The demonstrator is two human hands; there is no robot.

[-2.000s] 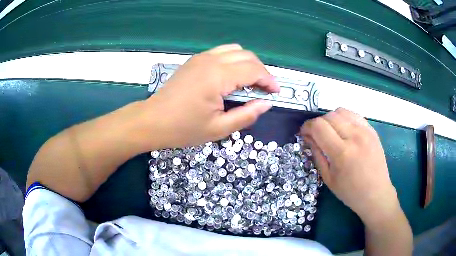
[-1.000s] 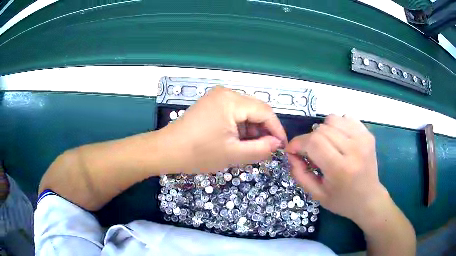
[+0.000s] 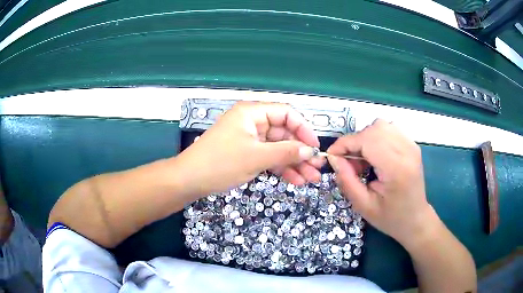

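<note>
My left hand [image 3: 258, 143] pinches a small clear disc [image 3: 315, 151] between thumb and fingertips above the tray. My right hand [image 3: 381, 171] holds a thin pale stick [image 3: 348, 156] in its fingertips, its tip at the disc. Loose clear discs [image 3: 275, 229] fill the black tray [image 3: 188, 137] below both hands. A grey strip housing [image 3: 198, 114] lies on the white rail just beyond the tray; my left hand hides its middle. Pale discs show in seats at its two ends.
A second strip housing [image 3: 461, 90] with a row of pale discs lies on the green conveyor belt [image 3: 241, 51] at far right. A reddish-brown block [image 3: 488, 187] lies right of the tray. Parts of other people show at the left edge and top right.
Both hands have come together over the tray from apart, and the stick and disc now show between them. The strip on the belt has moved right.
</note>
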